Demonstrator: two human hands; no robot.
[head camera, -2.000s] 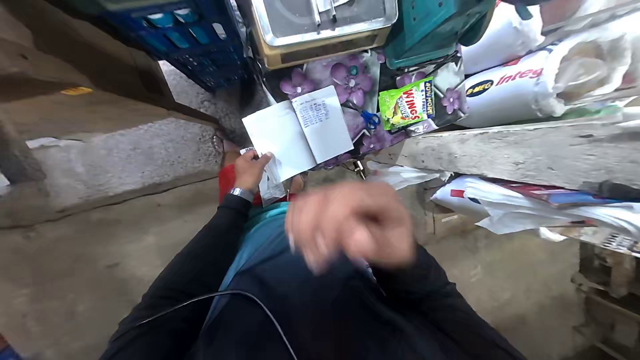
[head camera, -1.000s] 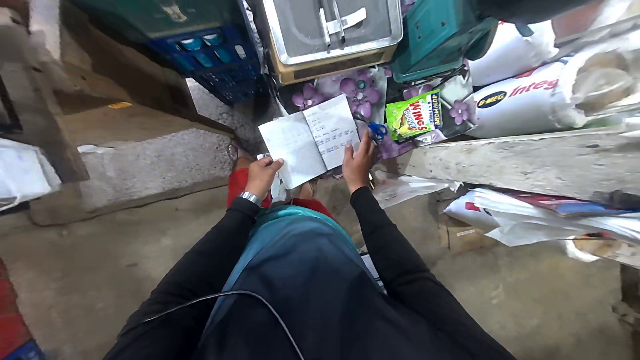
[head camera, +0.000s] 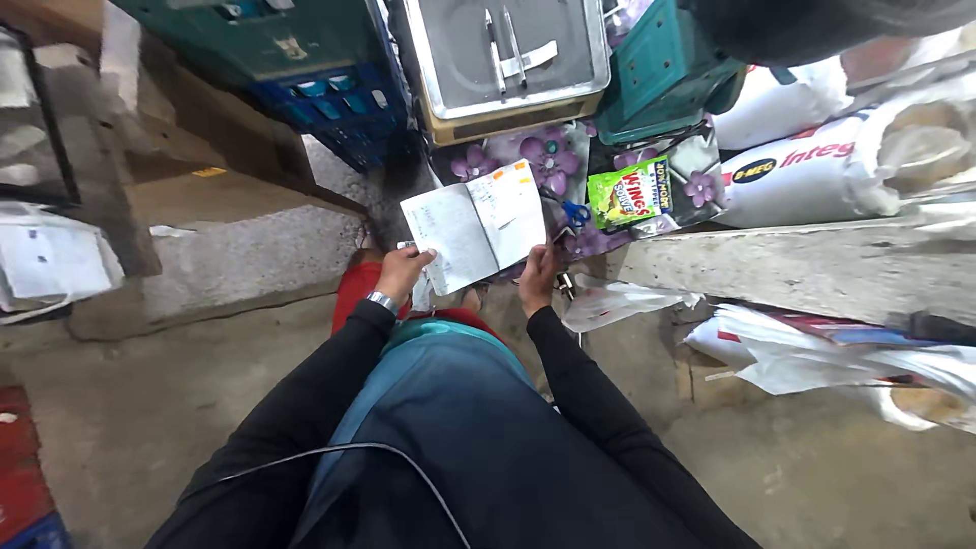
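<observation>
An open notebook (head camera: 476, 225) with handwriting and orange marks on its right page lies between my hands. My left hand (head camera: 402, 273) grips its lower left corner, with a slip of paper beside it. At the lower right edge, my right hand (head camera: 538, 278) pinches the page between thumb and fingers. Blue-handled scissors (head camera: 576, 213) and a green snack packet (head camera: 627, 194) rest on the flowered table cover (head camera: 553, 164) to the right. Beyond the notebook, two pens (head camera: 506, 53) and a paper strip lie on the metal pan of a scale (head camera: 450, 103).
A blue plastic crate (head camera: 343, 114) stands at the back left beside a concrete ledge (head camera: 244, 255). A teal plastic container (head camera: 648, 69) is right of the scale. White sacks (head camera: 801, 171) lie behind a wooden plank (head camera: 778, 267), and plastic bags (head camera: 862, 354) hang in front.
My right hand, raised and blurred at first, has come down to the notebook's right edge. The notebook now shows a different page, with orange marks. My left hand has stayed on its left side.
</observation>
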